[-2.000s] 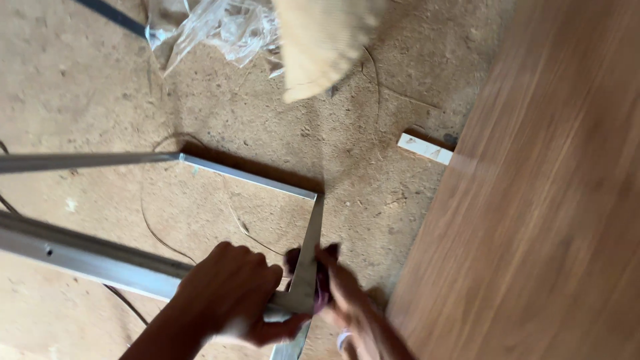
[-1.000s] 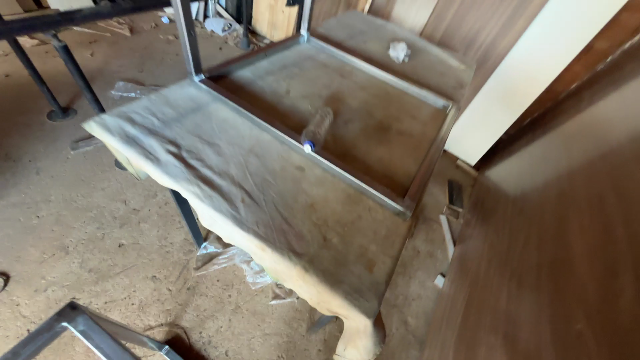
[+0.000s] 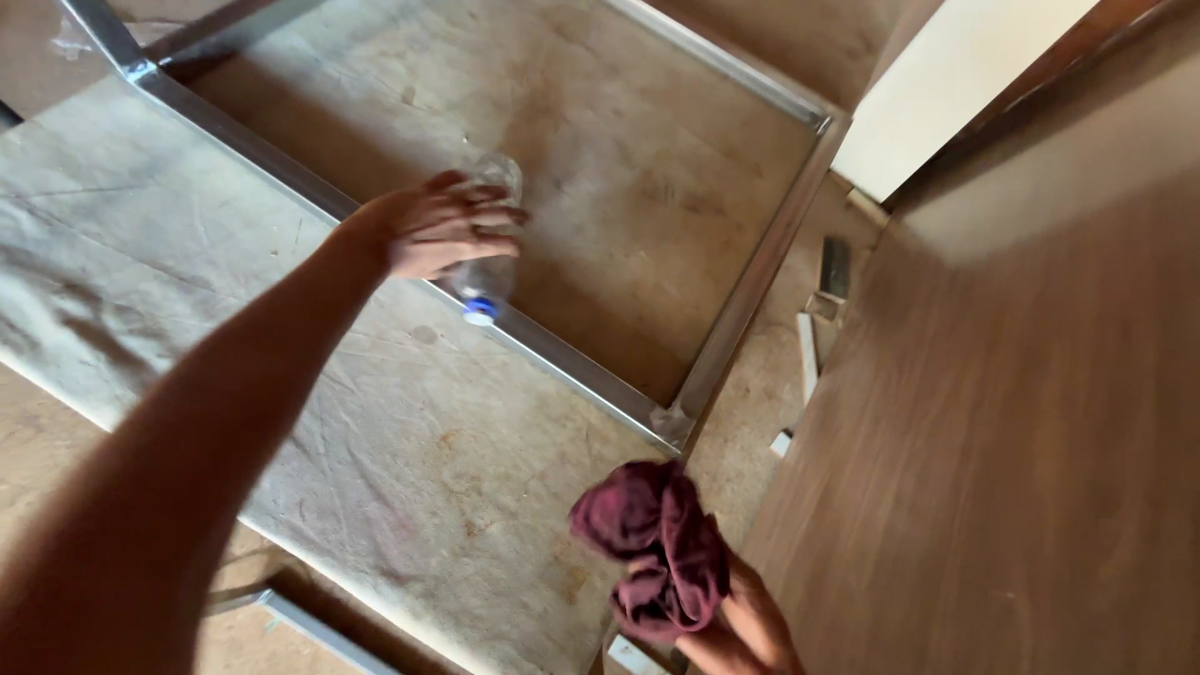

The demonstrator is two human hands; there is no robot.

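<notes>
My left hand (image 3: 455, 225) is around a clear plastic bottle (image 3: 487, 272) with a blue and white cap, which lies across the near bar of a metal frame (image 3: 581, 370). Blur hides whether the fingers press tightly on it. The frame rests on a table covered with a stained, pale cloth (image 3: 394, 412). At the bottom, my right hand (image 3: 741, 619) holds a crumpled maroon cloth (image 3: 661, 553) just below the frame's near corner.
A large wood-grain panel (image 3: 1012, 450) fills the right side, beside a white board (image 3: 966, 84). Small offcuts (image 3: 808, 356) lie on the floor between table and panel. At lower left, another metal frame (image 3: 319, 633) is on the floor.
My left hand has come onto the bottle, which lay untouched one second ago. Two seconds ago both hands were at a metal bar of the floor frame. The view has swung to the table.
</notes>
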